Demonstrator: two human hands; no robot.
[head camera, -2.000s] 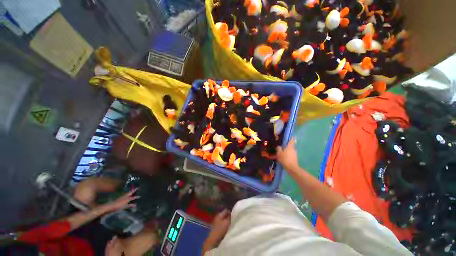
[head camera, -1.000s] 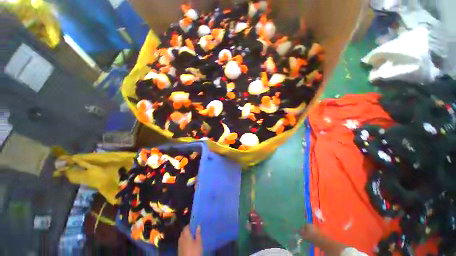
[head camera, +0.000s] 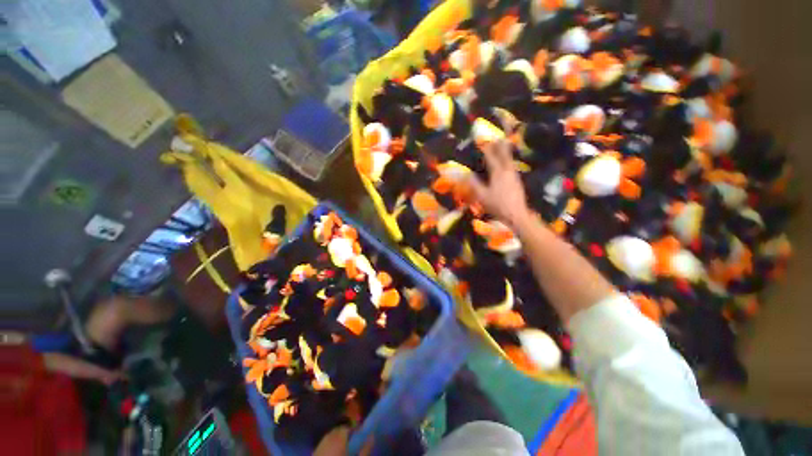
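Observation:
Small black, white and orange plush penguins (head camera: 601, 175) fill a large yellow-rimmed sack (head camera: 378, 207) at the centre and right. My right hand (head camera: 500, 185) reaches in over the penguins, fingers apart, touching or just above them; I see no penguin clearly gripped. A blue plastic tote (head camera: 436, 329), tilted in view, stands at the sack's lower left, heaped with smaller-looking penguin pieces (head camera: 352, 318). My left hand (head camera: 332, 442) is at the tote's near edge, mostly cut off by the picture's bottom; its grip is unclear.
A yellow cloth (head camera: 236, 191) hangs from the grey metal panel (head camera: 209, 62) behind the tote. A blue-topped scale (head camera: 312, 138) stands beyond; another scale (head camera: 203, 436) shows green digits. A person in red (head camera: 40, 401) sits at lower left. Orange sheet (head camera: 570, 432) lies at the bottom.
My right hand left the tote's rim, dropped low, then moved up over the sack's penguins. My left hand came to the tote's near edge. The view swung, and the tote now appears lower left.

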